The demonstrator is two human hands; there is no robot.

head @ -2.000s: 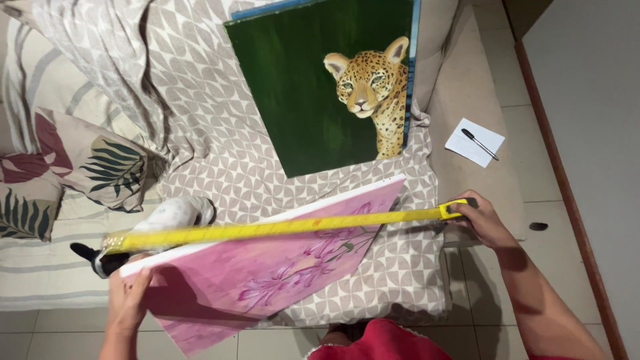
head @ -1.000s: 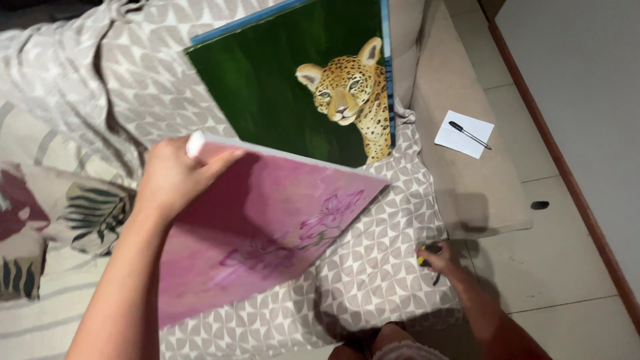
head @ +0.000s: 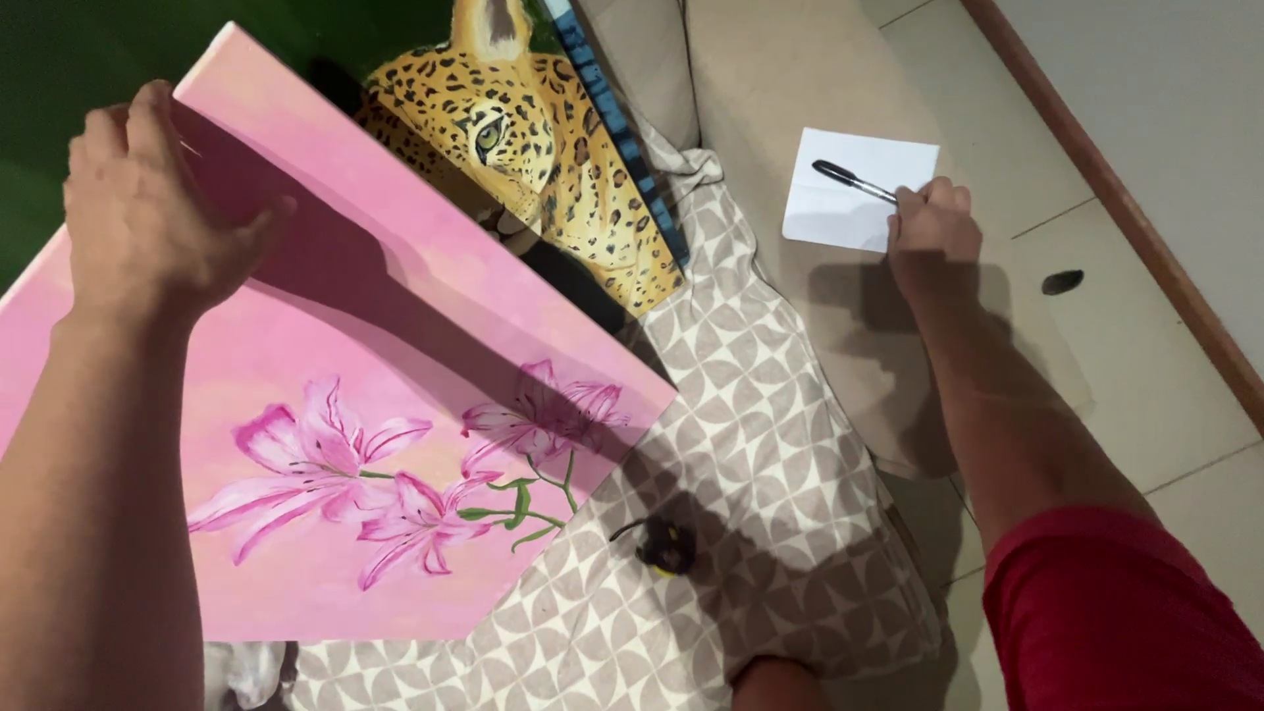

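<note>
My left hand (head: 163, 212) grips the upper edge of a pink canvas painting of lilies (head: 395, 464), which stands tilted and partly covers a painting of a leopard on dark green (head: 563, 148). My right hand (head: 936, 232) is at the end of a black-capped pen (head: 854, 181), its fingertips touching it; whether they are closed on it is hard to tell. Beneath the pen is a sheet of white paper (head: 825, 217) on the beige sofa arm. A black and yellow tape measure (head: 667, 546) lies on the patterned cloth, right of the lily canvas.
A grey and white patterned cloth (head: 770, 395) covers the sofa seat beside the beige sofa arm (head: 750, 59). A small dark object (head: 1063, 282) lies on the tiled floor (head: 1136, 395). At the lower left, a black and white thing (head: 247, 671) shows partly under the canvas.
The tape was stretched along the lily canvas, then retracted; it now lies released on the cloth. My right hand has moved from it to the pen. My left hand still holds the canvas.
</note>
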